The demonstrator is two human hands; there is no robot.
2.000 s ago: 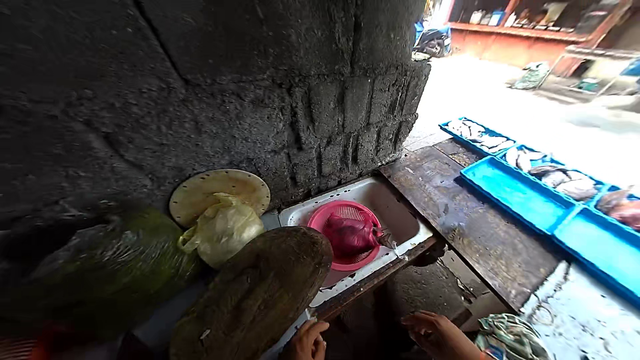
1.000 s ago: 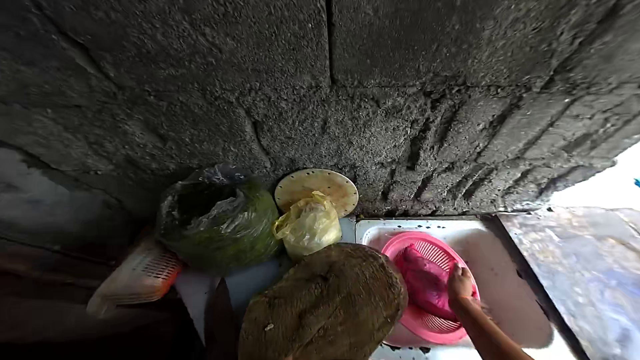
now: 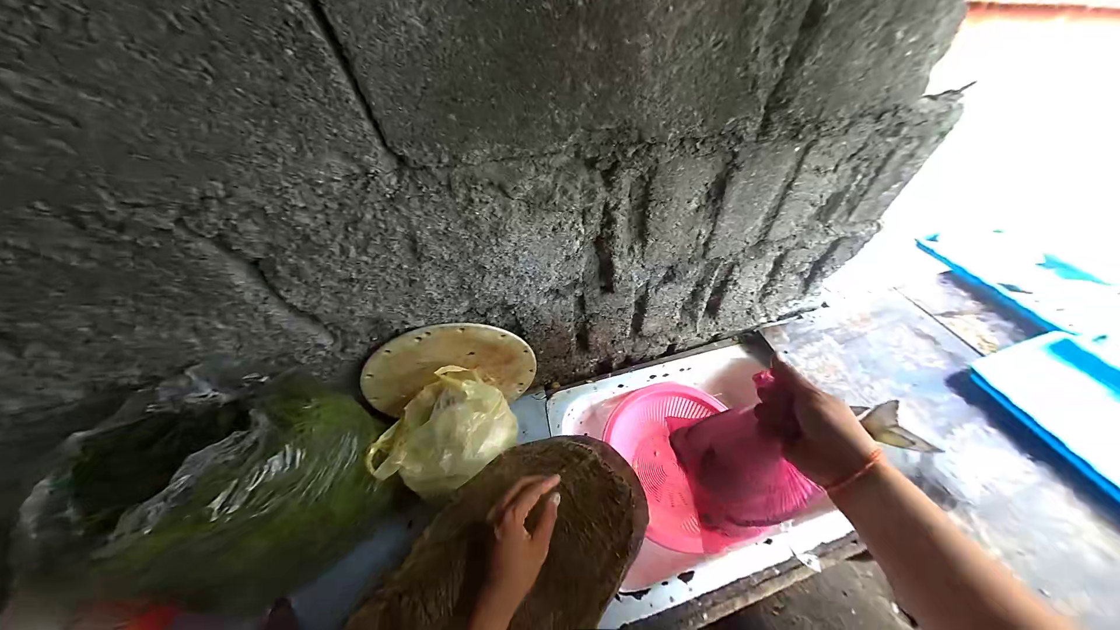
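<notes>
My right hand (image 3: pixel 814 429) grips the gathered top of a pink plastic bag (image 3: pixel 744 468), lifted over a pink plastic colander (image 3: pixel 652 472) in a white sink (image 3: pixel 595 398). A fish tail (image 3: pixel 892 427) sticks out beyond that hand; whether it comes from the bag cannot be told. Over the wooden chopping block (image 3: pixel 604 503) is my left hand (image 3: pixel 525 525), its fingers slightly curled and nothing in them. A knotted yellowish plastic bag (image 3: pixel 459 437) lies behind the block, against a round, stained disc (image 3: pixel 446 350).
A large clear bag of greens (image 3: pixel 262 490) stands at the left. The rough concrete block wall (image 3: pixel 525 219) rises behind everything. Right of the sink is a wet tabletop (image 3: pixel 875 350), with blue trays (image 3: pixel 1041 429) farther right.
My right hand was on the pink bag in the colander and now holds it up by its top. My left hand has come into view over the block.
</notes>
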